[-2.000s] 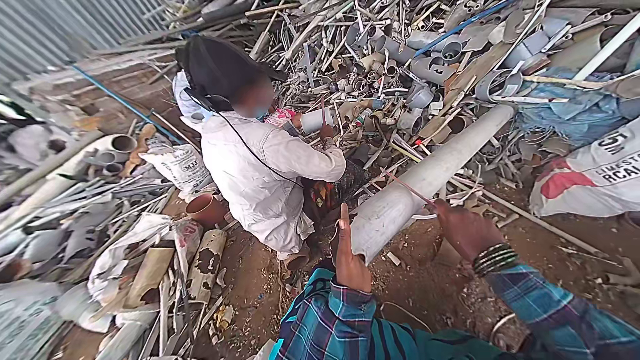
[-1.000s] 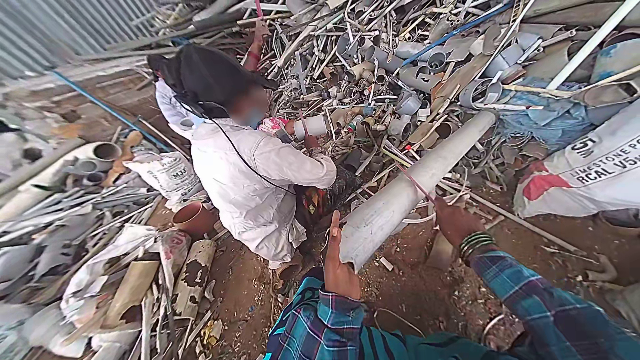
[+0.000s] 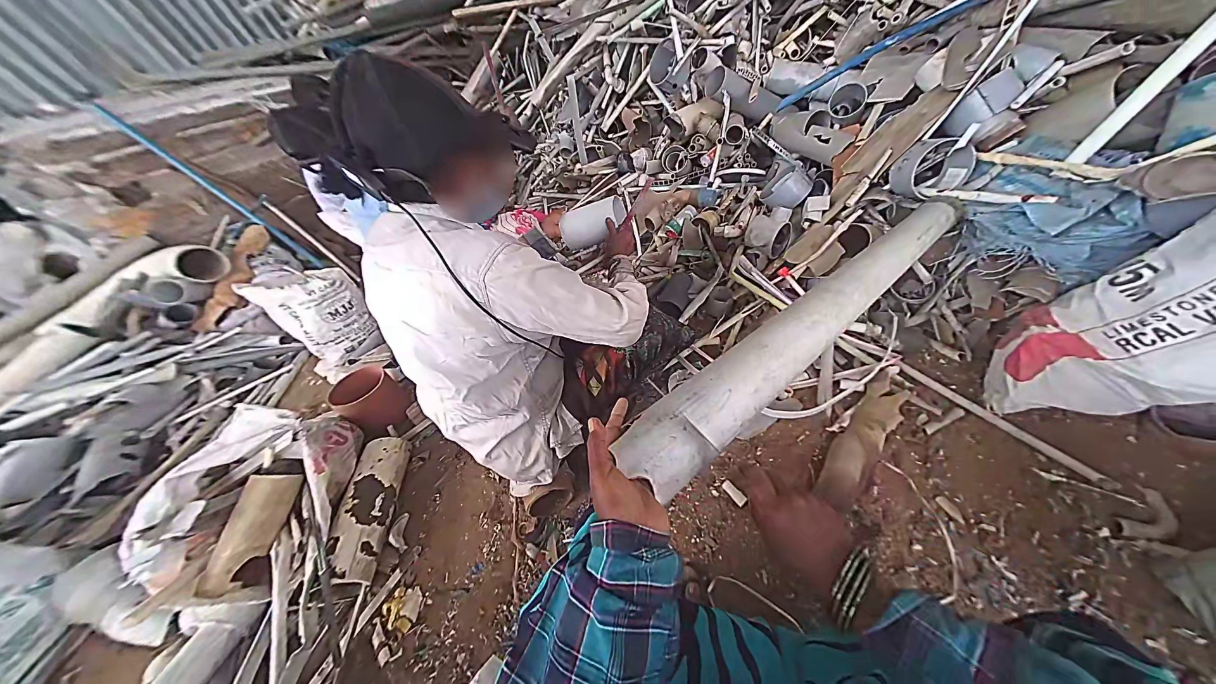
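Note:
A long, pale grey plastic pipe [image 3: 779, 342] slants from the lower middle toward the upper right, a cut edge showing near its close end. My left hand [image 3: 622, 480] holds that near end, fingers and thumb around its rim. Lower and to the right, my right hand [image 3: 803, 527] is blurred, off the pipe and low over the soil; whether it holds anything cannot be told. Just above it lies a short brownish pipe piece [image 3: 860, 446]. No cutting tool can be made out.
A person in a white shirt [image 3: 475, 323] crouches on the left, holding a short grey pipe piece [image 3: 591, 223]. Plastic scrap [image 3: 731, 123] is heaped behind. A printed white sack [image 3: 1111, 328] lies right; a brown pot [image 3: 369, 399] and pipe offcuts [image 3: 369, 508] lie left.
My right hand has left the upper side of the pipe, where it held a thin strip-like tool across it, and moved down toward the ground. My left hand stays at the pipe's near end.

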